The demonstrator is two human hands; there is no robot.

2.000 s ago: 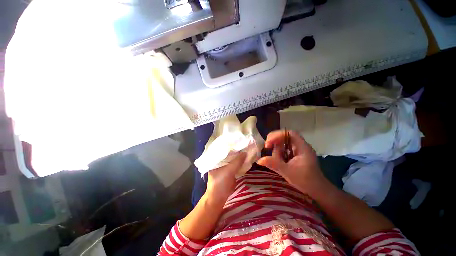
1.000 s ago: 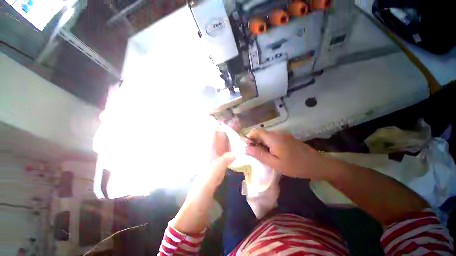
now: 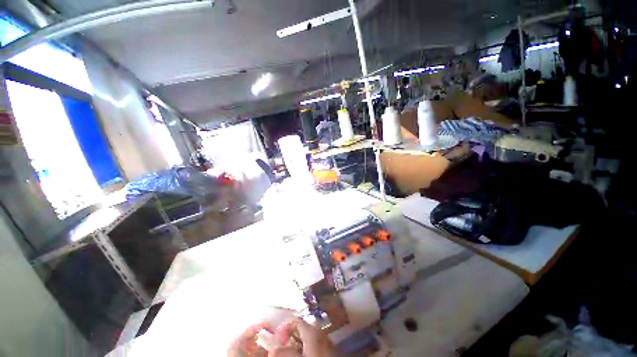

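Note:
My left hand (image 3: 246, 343) and my right hand (image 3: 306, 339) are at the bottom edge, partly cut off and washed out by glare. Their fingertips meet and pinch a small pale bit of the fabric piece (image 3: 265, 338); the rest of it is hidden or out of view. No snips can be made out. The hands are just in front of the needle area (image 3: 316, 315) of the overlock machine (image 3: 360, 268), which has four orange tension knobs (image 3: 355, 248).
White machine table (image 3: 447, 289), its left side lost in glare. Thread cones (image 3: 391, 125) stand behind the machine. A dark bag (image 3: 482, 219) lies on a board at right. Pale cloth (image 3: 559, 340) is at the lower right. Blue-wrapped goods (image 3: 164, 183) lie on a table at left.
The view has tilted up and now shows the room. The hands have gone from the middle to the bottom edge of the picture. The cloth hanging from them is out of view.

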